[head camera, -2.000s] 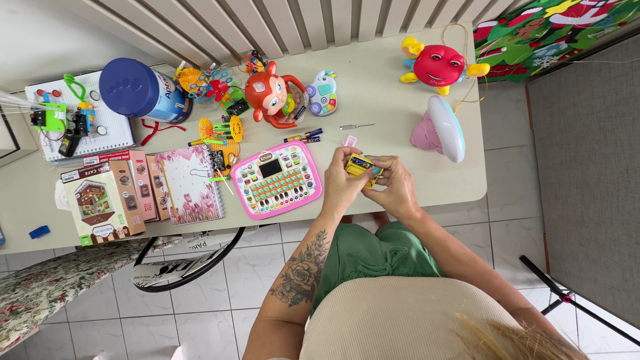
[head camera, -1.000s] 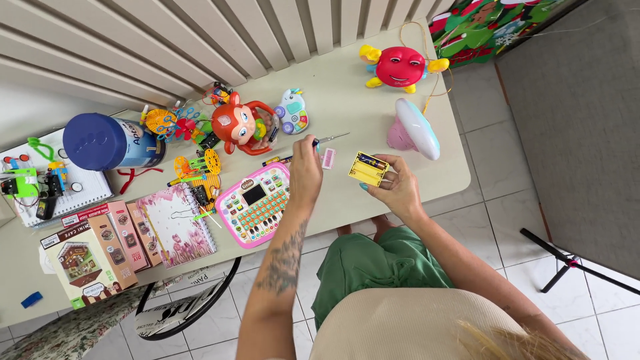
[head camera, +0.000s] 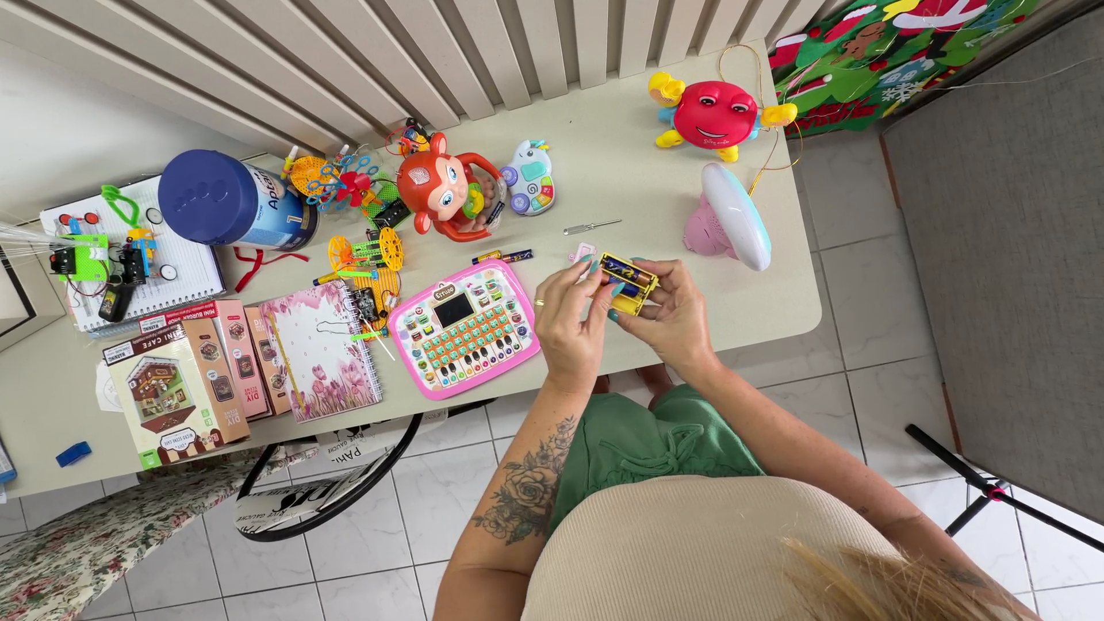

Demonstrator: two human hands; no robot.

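My right hand (head camera: 677,315) holds a yellow battery compartment (head camera: 632,274) by its right side, above the table's front edge. The compartment faces up with batteries inside. Fingers of my left hand (head camera: 571,315) grip a battery (head camera: 623,288) at its lower slot; whether it is fully seated cannot be told. A small pink cover (head camera: 583,252) lies just behind my left hand, partly hidden. A screwdriver (head camera: 592,227) rests farther back. Two loose batteries (head camera: 503,256) lie behind the pink toy keyboard tablet (head camera: 464,329), left of my hands.
An orange monkey toy (head camera: 435,185), a small game-controller toy (head camera: 529,178) and a blue-lidded can (head camera: 233,200) stand at the back. On the right are a red smiling toy (head camera: 716,115) and a pink-white toy (head camera: 729,217). Boxes (head camera: 177,392) and a floral notebook (head camera: 319,349) lie left.
My left hand has come from near the screwdriver back to the compartment, which my right hand still holds. The dark-tipped item near my left hand a second ago is now at the compartment.
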